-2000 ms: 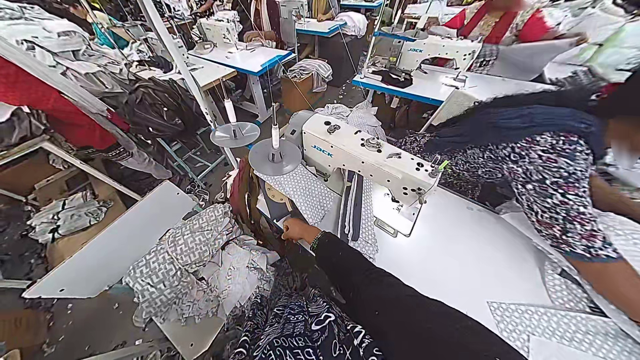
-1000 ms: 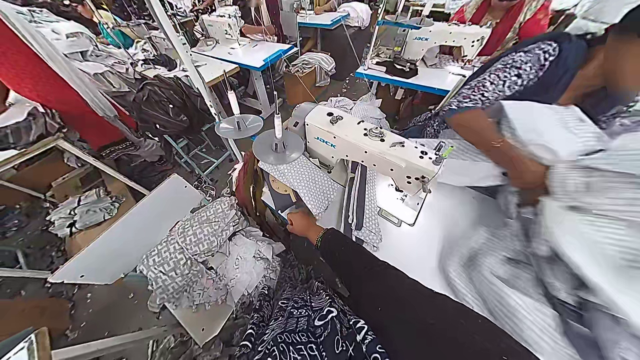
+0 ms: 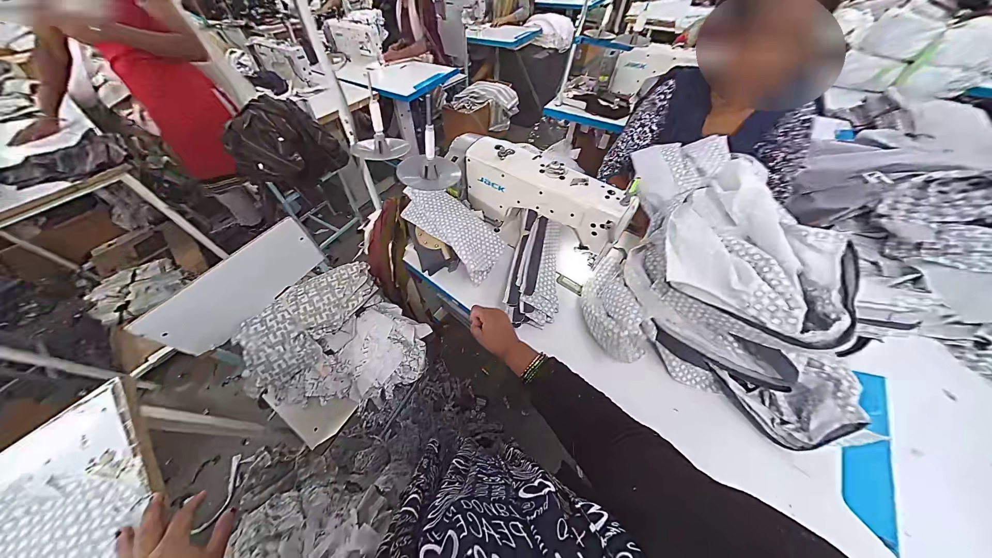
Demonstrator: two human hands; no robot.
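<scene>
My right hand (image 3: pixel 494 329), in a black sleeve with beaded bracelets, is curled at the edge of the white sewing table, with nothing visible in it. Beside it, grey and dark fabric strips (image 3: pixel 529 271) lie by the Jack sewing machine (image 3: pixel 542 182). A dotted fabric piece (image 3: pixel 457 232) rests to their left. A bundle of dotted fabric with dark edging (image 3: pixel 744 287) is heaped right of the needle area. At bottom left, my left hand (image 3: pixel 177 531) has spread fingers at the edge of dotted white fabric (image 3: pixel 70 504); whether it touches the fabric is unclear.
Across the table is a co-worker (image 3: pixel 705 116); a person in red (image 3: pixel 163 93) stands at left. Two thread stands (image 3: pixel 428 172) rise beside the machine. Patterned fabric scraps (image 3: pixel 310 333) lie on a low board (image 3: pixel 310 418). A blue-edged table surface (image 3: pixel 868 465) is at right.
The light fabric in the co-worker's hands at right is now a heap on the table beside the machine. My left hand has come into view. The view has shifted.
</scene>
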